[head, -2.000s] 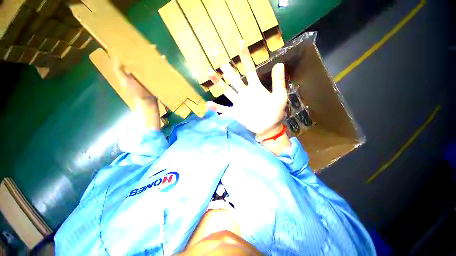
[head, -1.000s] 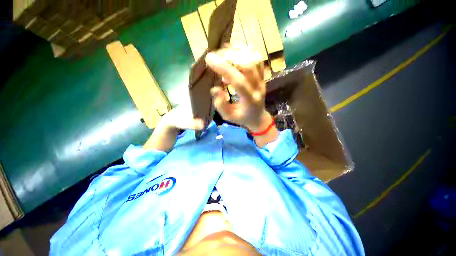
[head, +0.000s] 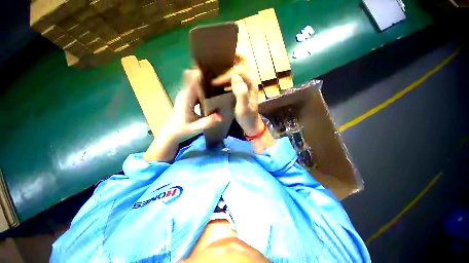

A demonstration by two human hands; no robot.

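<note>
A brown folding carton (head: 216, 46) is held upright in front of my chest, its tall flap raised and its dark inside facing me. My left hand (head: 186, 115) grips its left side, with the thumb across the front lower panel. My right hand (head: 246, 100), with a red band at the wrist, is against its right side, and its fingers reach toward the opening. Some fingers are blurred or hidden by the cardboard. Formed open cartons (head: 277, 46) lie in a row behind my right hand. Flat carton blanks (head: 146, 90) lie left of my left hand.
A bulk carton (head: 331, 141) with a plastic liner stands at the right, holding dark bagged products (head: 303, 154). Stacked cartons (head: 123, 25) are at the far left. Small white pieces (head: 305, 34) and a pale rectangle (head: 384, 13) lie on the green bench.
The carton has turned from a long slant at the left to upright between both hands. My right hand has gone from spread and empty to the carton's right side. The view has shifted.
</note>
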